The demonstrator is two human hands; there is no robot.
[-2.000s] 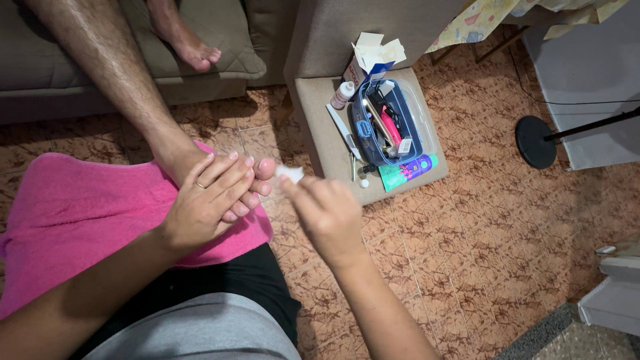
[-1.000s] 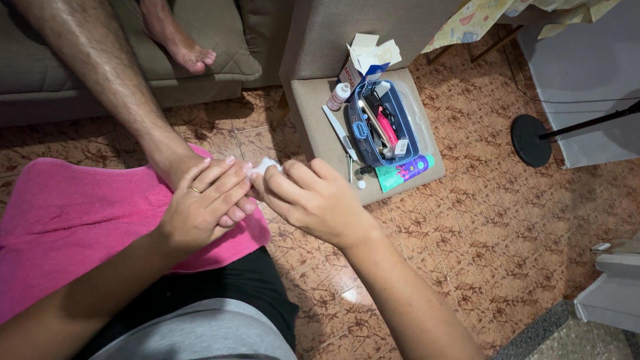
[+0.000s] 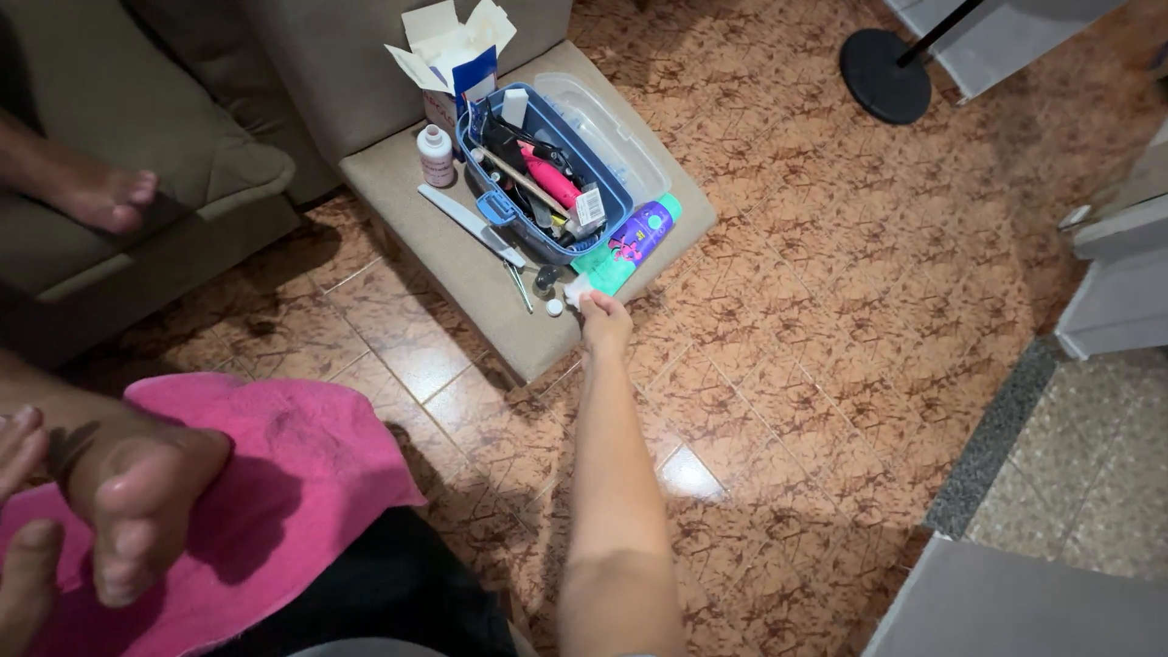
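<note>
My right hand (image 3: pixel 606 321) pinches a piece of white cotton (image 3: pixel 578 290) at the front corner of an upholstered chair seat (image 3: pixel 538 351). Beside it are a small white cap (image 3: pixel 554 308), a little dark bottle (image 3: pixel 546 278) and a green and purple tube (image 3: pixel 639 239). My left hand (image 3: pixel 26 511) is cut by the left edge, fingers apart, beside another person's foot (image 3: pixel 137 502) on a pink towel (image 3: pixel 338 447); whether it touches the foot is unclear. Near the cotton lie a metal tool (image 3: pixel 518 286) and a long nail file (image 3: pixel 470 224).
On the chair are a blue plastic box (image 3: pixel 547 239) of tools, its clear lid (image 3: pixel 607 128), a white bottle (image 3: pixel 436 157) and an open carton (image 3: pixel 456 55). The person's other foot (image 3: pixel 109 196) rests on the sofa (image 3: pixel 182 173). A round black stand base (image 3: pixel 885 78) is on the tiled floor.
My right hand has moved from the toes to the chair with the cotton. My left hand no longer lies over the top of the foot. The view has shifted toward the chair.
</note>
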